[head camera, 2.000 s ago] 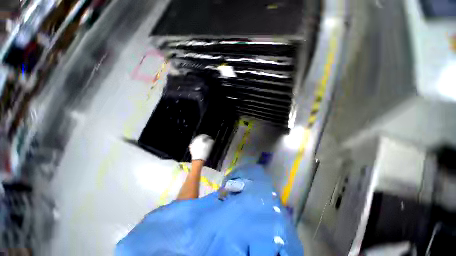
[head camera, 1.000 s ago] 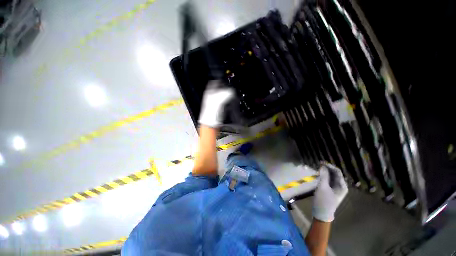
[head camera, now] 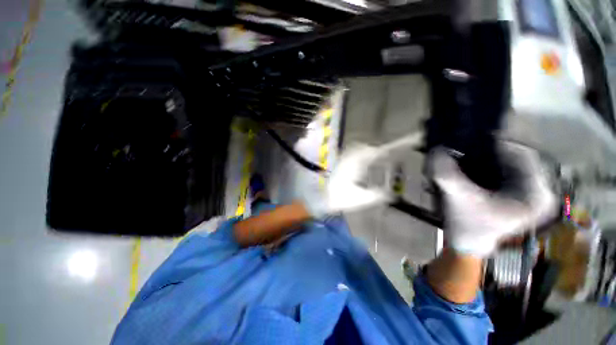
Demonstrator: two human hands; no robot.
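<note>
A black carrier frame (head camera: 466, 101) is at the upper right. One long side runs to the upper left and another comes down to my right hand. My gloved right hand (head camera: 496, 199) is blurred, with its fingers around the lower end of the frame. My gloved left hand (head camera: 354, 178) is strongly blurred, left of my right hand and below the frame, with fingers apart and nothing visible in it. Whether its fingertips touch the frame is unclear.
A black slotted rack (head camera: 290, 98) stands at the upper middle. A stack of black carriers (head camera: 125, 162) is on the left. A grey-white machine (head camera: 547, 74) with an orange-red button is at the upper right. Yellow-black tape (head camera: 325, 138) marks the floor.
The view has turned toward the machine. My left hand has left the black carriers and moved right. My right hand, empty beside the rack before, is now around the black frame.
</note>
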